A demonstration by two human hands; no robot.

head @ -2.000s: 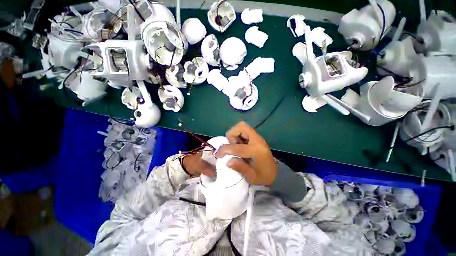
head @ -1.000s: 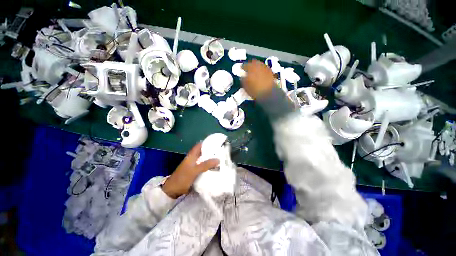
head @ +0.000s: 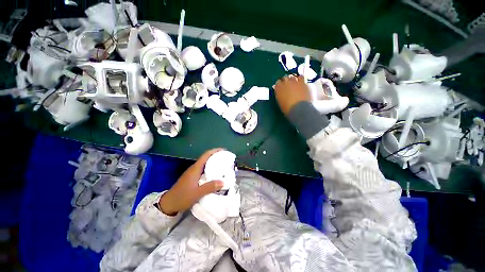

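Note:
My left hand [head: 186, 188] holds a white camera body housing [head: 219, 199] over my lap, in front of the bench edge. Its white antenna [head: 220, 234] points down, and a thin wire with a small connector hangs beside it. My right hand [head: 293, 94] is over the bench at the right of centre, beside a white camera body [head: 328, 98]. Its fingers are bent. Whether it holds a small part is hidden. A small cover [head: 287, 60] lies just beyond the right hand.
Camera bodies are piled at left [head: 48, 66] and right [head: 420, 101] on the green bench [head: 212, 143]. Ball head shells [head: 195, 95] and a small cover [head: 249, 43] lie mid-bench. Blue crates stand below at left [head: 45, 202] and right [head: 416, 212].
My right hand has left the housing, reached the bench and moved right. A small cover by its earlier spot no longer shows. My left hand keeps the housing, now tilted with its antenna towards my lap.

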